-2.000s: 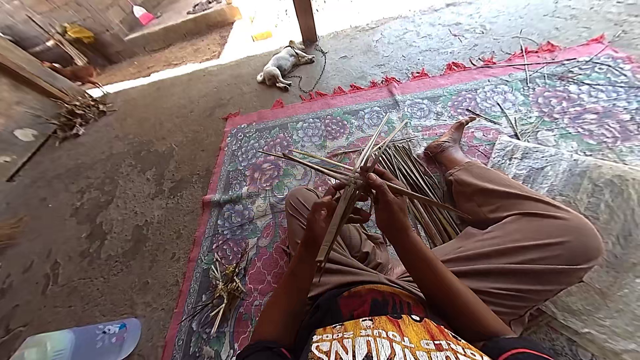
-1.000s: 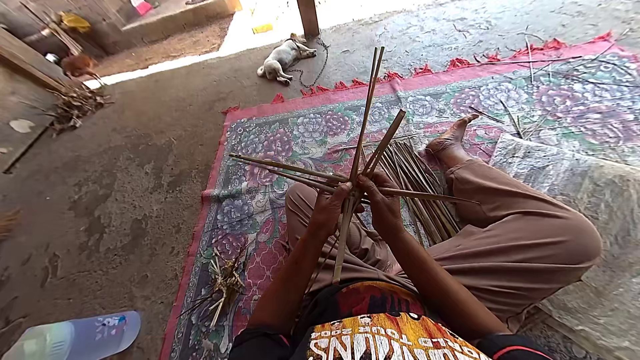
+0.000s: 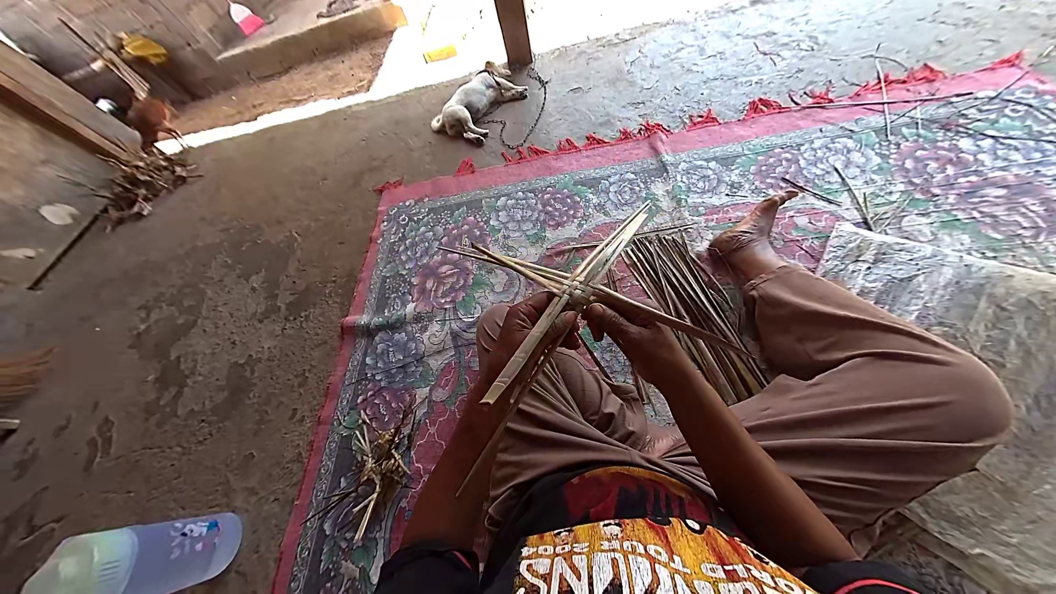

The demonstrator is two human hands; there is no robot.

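Observation:
Several flat, dried plant strips cross one another in a star shape above my lap, with a small interlaced knot at the crossing. My left hand is closed on the strips just below and left of the knot. My right hand pinches at the lower right edge of the crossing with thumb and finger. Strip ends point up right, up left, down left and right. A bundle of loose strips lies on the floral rug beyond my right hand, beside my foot.
The floral rug with red fringe lies under me. Plant scraps are at its left side. A plastic container lies at lower left. A chained puppy lies by a post. A plastic sheet is at right.
The crossed strips have been turned in my hands: long ends that stood upright a second ago now slant, and a broad strip points down left over my left hand.

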